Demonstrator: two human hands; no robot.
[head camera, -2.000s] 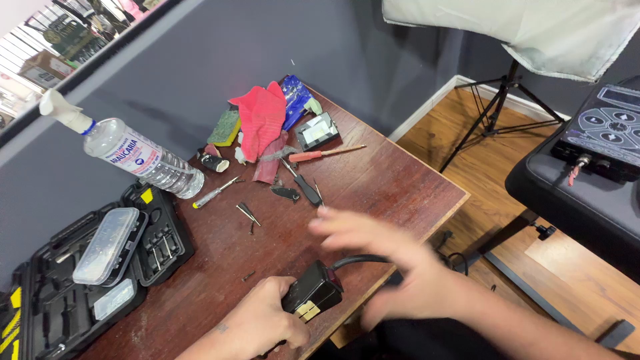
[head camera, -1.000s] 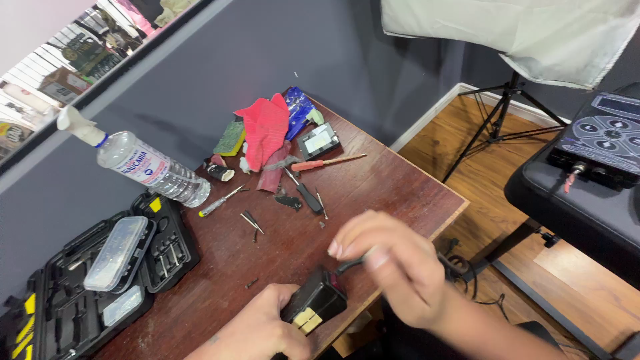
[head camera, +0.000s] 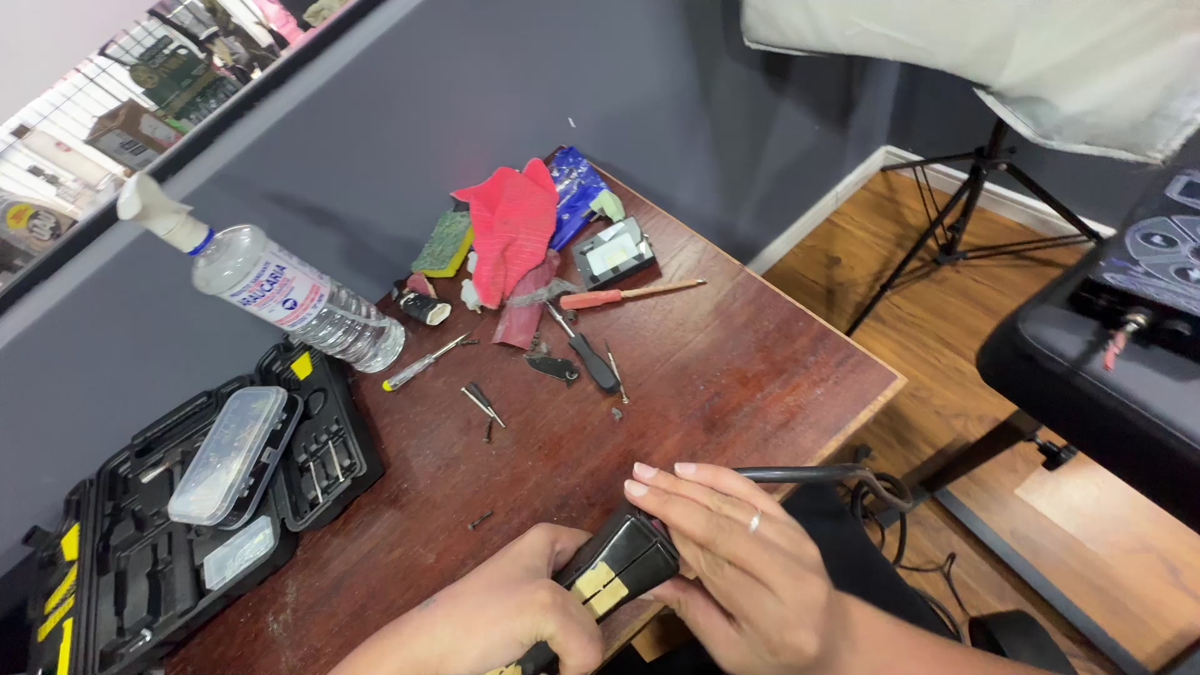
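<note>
A black plastic device body with yellowish patches and a lengthwise seam lies over the near table edge. My left hand grips it, fingers wrapped round its lower part. My right hand, with a ring on one finger, rests against the device's upper end, fingers extended where a black cable runs off to the right. Whether the right fingers pinch anything is hidden. Farther back lie a black-handled screwdriver, a red-handled screwdriver and a clear-handled screwdriver. A small screw lies left of the device.
At left is an open black tool case with a clear-lidded box on it. A spray bottle, a red cloth, a sponge and a small lamp-like unit stand or lie toward the wall. A tripod stands on the floor.
My right hand has come from beside and above the device to its cable end. My left hand has kept its hold on the device.
</note>
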